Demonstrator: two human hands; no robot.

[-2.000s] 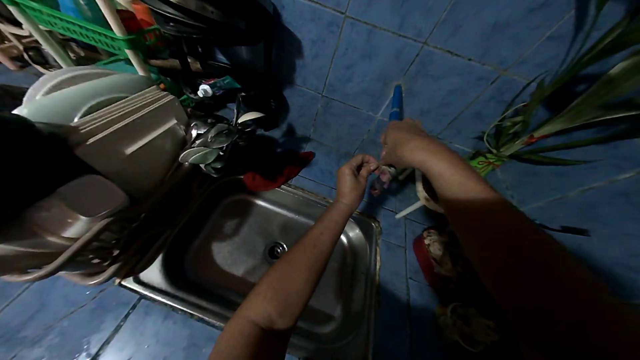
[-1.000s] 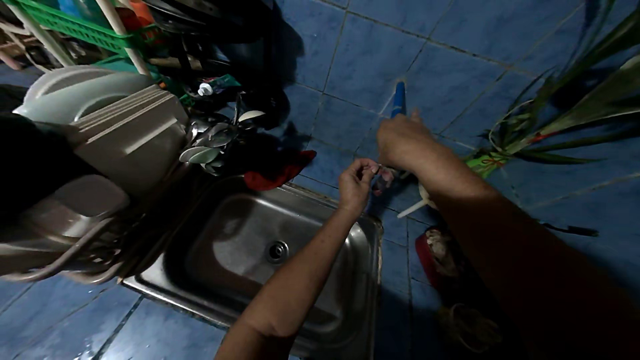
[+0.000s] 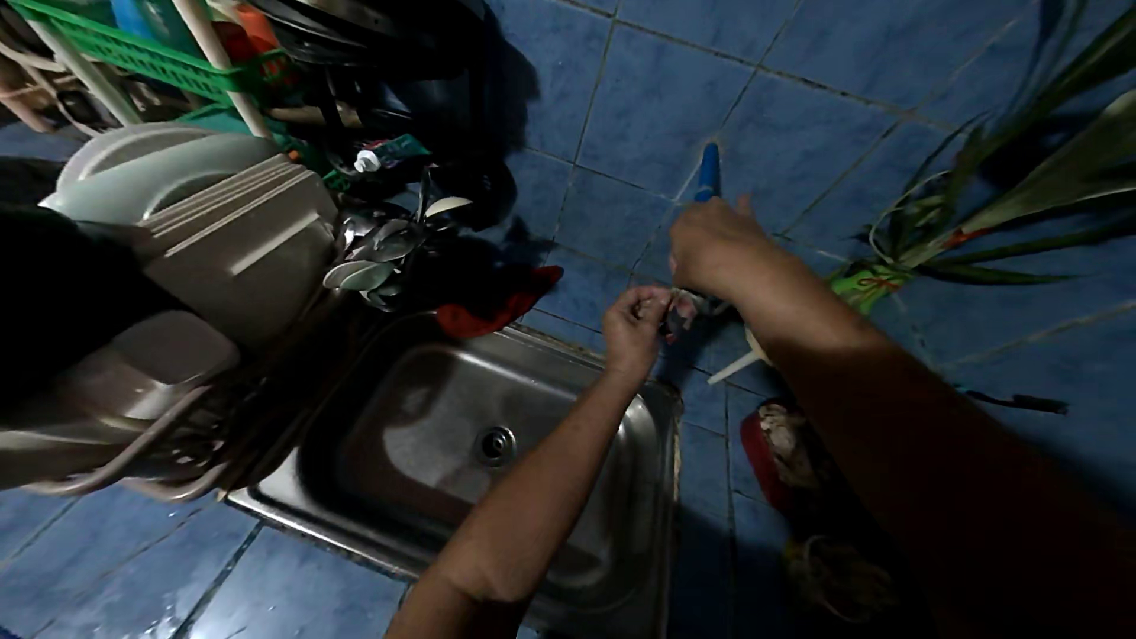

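My left hand (image 3: pixel 635 328) is beyond the far right corner of the stainless steel sink (image 3: pixel 444 417), its fingers pinched on a small pinkish item (image 3: pixel 682 309) that I cannot identify. Just above and to the right, my right hand (image 3: pixel 719 244) is closed around something at the lower end of a blue pipe (image 3: pixel 708 169) on the tiled wall; its fingertips are hidden. A greyish piece shows between the two hands. Close below the right hand a white stick-like thing (image 3: pixel 735 366) juts out.
Plates (image 3: pixel 240 231) and bowls fill a rack at the left, with spoons (image 3: pixel 377 257) beside it. A red cloth (image 3: pixel 497 311) lies at the sink's back edge. A green basket (image 3: pixel 151 58) stands upper left. A leafy plant (image 3: pixel 967 231) and a red container (image 3: pixel 763 457) are at the right.
My right hand has shifted slightly at the lower end of the blue pipe. My left hand stays near the same spot, with the pinkish item at its fingers.
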